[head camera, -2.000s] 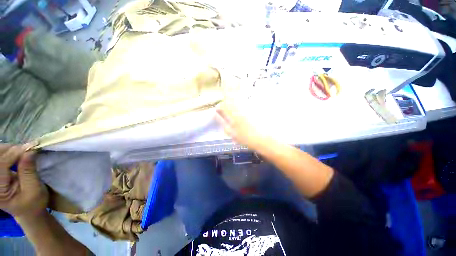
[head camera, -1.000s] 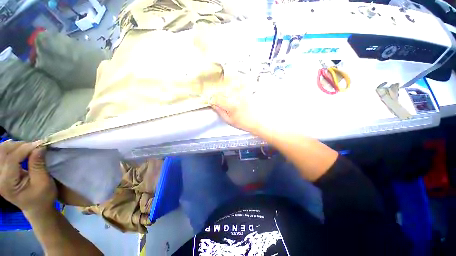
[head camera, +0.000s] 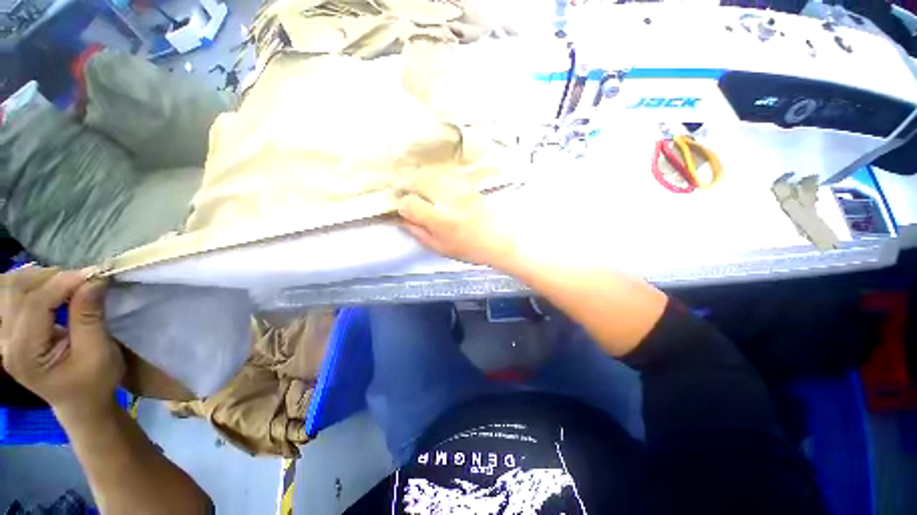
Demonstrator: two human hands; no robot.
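A khaki garment (head camera: 312,151) lies on the white table left of the needle area, its front edge drawn straight. My left hand (head camera: 60,327) pinches the left end of that edge beyond the table's left side. My right hand (head camera: 452,216) holds the same edge between thumb and fingers, left of the presser foot area, which is overexposed. White lining cloth (head camera: 186,327) hangs below the edge near my left hand. The white sewing machine (head camera: 664,86) with "JACK" lettering stands at the right.
Red and yellow looped snips (head camera: 688,164) lie on the machine bed. Cut tan strips (head camera: 802,209) lie beside a small parts tray (head camera: 863,213). Grey-green bundles (head camera: 90,186) are at the far left. Brown-tan cloth (head camera: 263,392) and a blue crate (head camera: 339,367) are below the table.
My right hand has moved left along the garment edge, away from the needle area. My left hand still pinches the left end. The view has shifted slightly.
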